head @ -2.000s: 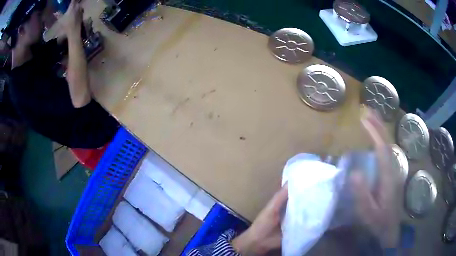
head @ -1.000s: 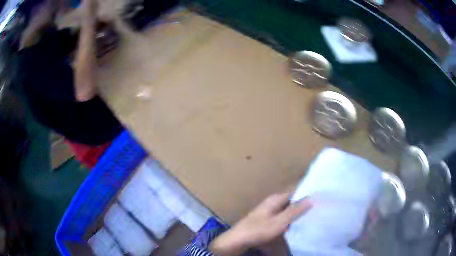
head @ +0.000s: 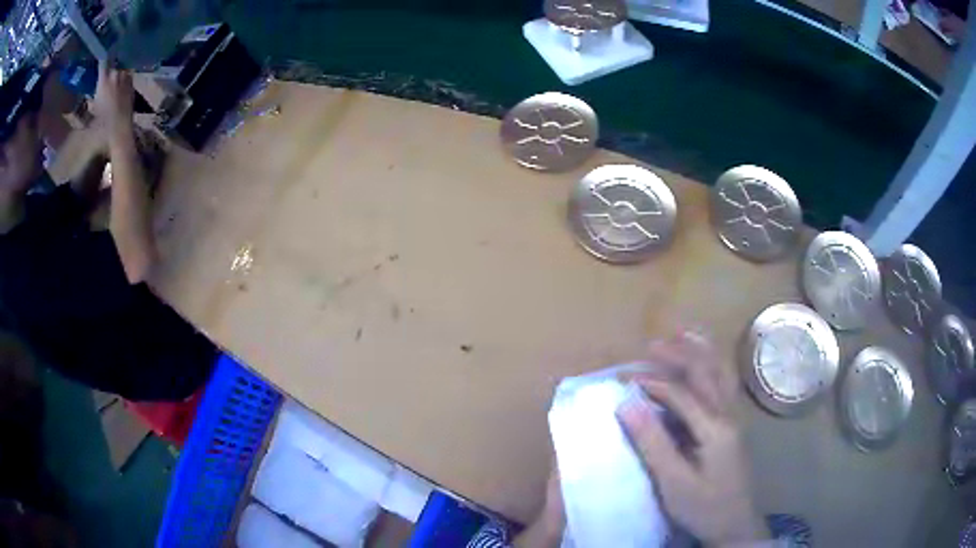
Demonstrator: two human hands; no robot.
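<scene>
A white wrapped pack (head: 601, 460) is held over the near edge of the bench, at the bottom centre right. My left hand (head: 551, 508) holds its left side from below and is mostly hidden behind it. My right hand (head: 696, 450) is on its upper right side with bent fingers, slightly blurred. What is inside the wrapping is hidden. Several round metal discs with raised rims and spoke patterns lie on the bench to the right, such as a silvery disc (head: 791, 358) and a coppery disc (head: 549, 132).
A blue crate (head: 219, 455) with white packs (head: 321, 471) stands at the bench's near side. A person in dark clothes (head: 91, 300) sits at the left. The green conveyor (head: 450, 54) carries a disc on a white pad (head: 589, 56). A white post (head: 926, 161) stands at the right.
The white wrapping, spread out as a wide sheet one second ago, is now a narrower pack between both hands. My right hand has come into clear view on it. The camera view has shifted.
</scene>
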